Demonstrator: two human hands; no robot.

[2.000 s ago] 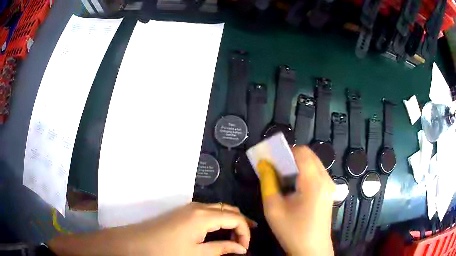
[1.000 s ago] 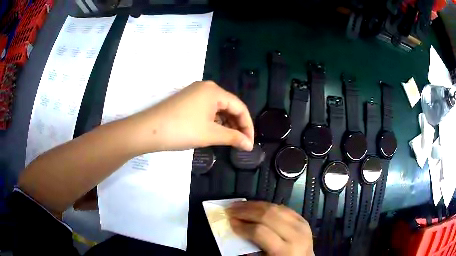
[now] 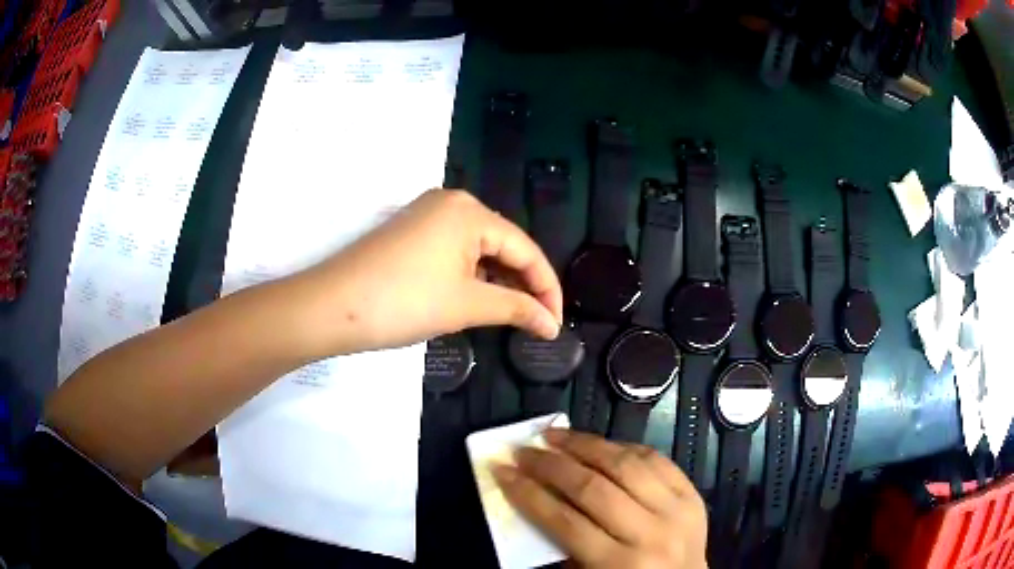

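Observation:
My left hand has thumb and forefinger pinched together at the upper edge of a grey, text-bearing watch face; the pinch seems to be on a thin clear film label, hard to see. My right hand lies with its fingers on a white wiping cloth with a yellowish patch, just below that watch. Another labelled watch face lies to the left, partly beside the sheet. Several bare glossy black smartwatches lie in two staggered rows to the right.
A long white label sheet lies under my left forearm, a second sheet further left. A clear round container stands among white papers at right. Red baskets are at lower right and left. Black straps hang at top right.
My left hand has moved from the bottom edge up over the sheet to the watch face. My right hand has moved the cloth down off the watches. The second watch in the lower row now shows text.

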